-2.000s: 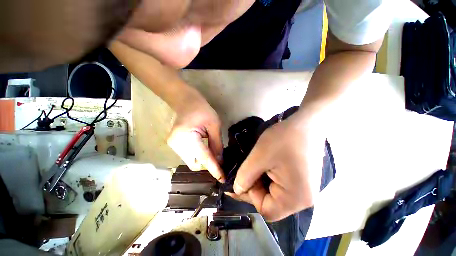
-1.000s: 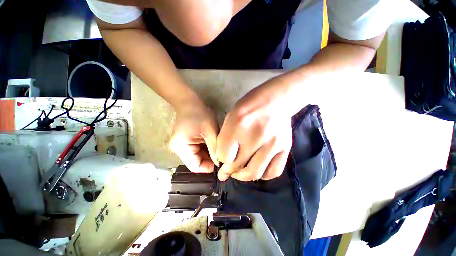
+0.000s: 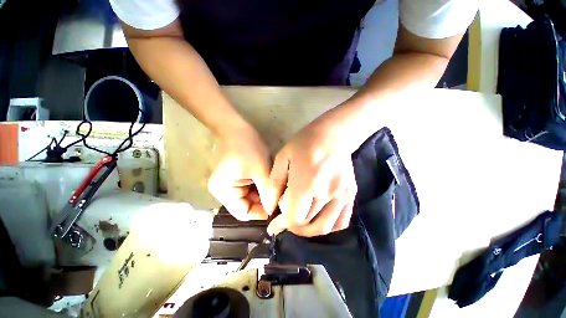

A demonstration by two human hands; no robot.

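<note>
A black fabric bag body lies beside the needle area, its smooth dark panel spread under and beyond my left hand. My left hand, on the picture's right, is closed on the fabric edge just above the needle area. My right hand, on the picture's left, pinches the same edge with thumb and finger. The fingertips of both hands nearly touch. The pinched edge is mostly hidden by the fingers. A ridged dark metal block sits beside the needle area.
The cream machine head fills the bottom left. Red-handled snips and black looped scissors handles lie on the machine. Black pouches stack at upper right; a zippered piece lies lower right. A beige board is under the hands.
The gathered black cloth has been spread out to the picture's right. My right hand has gone from a pointing finger to a pinch. My left hand has moved left. The head at the top has left view.
</note>
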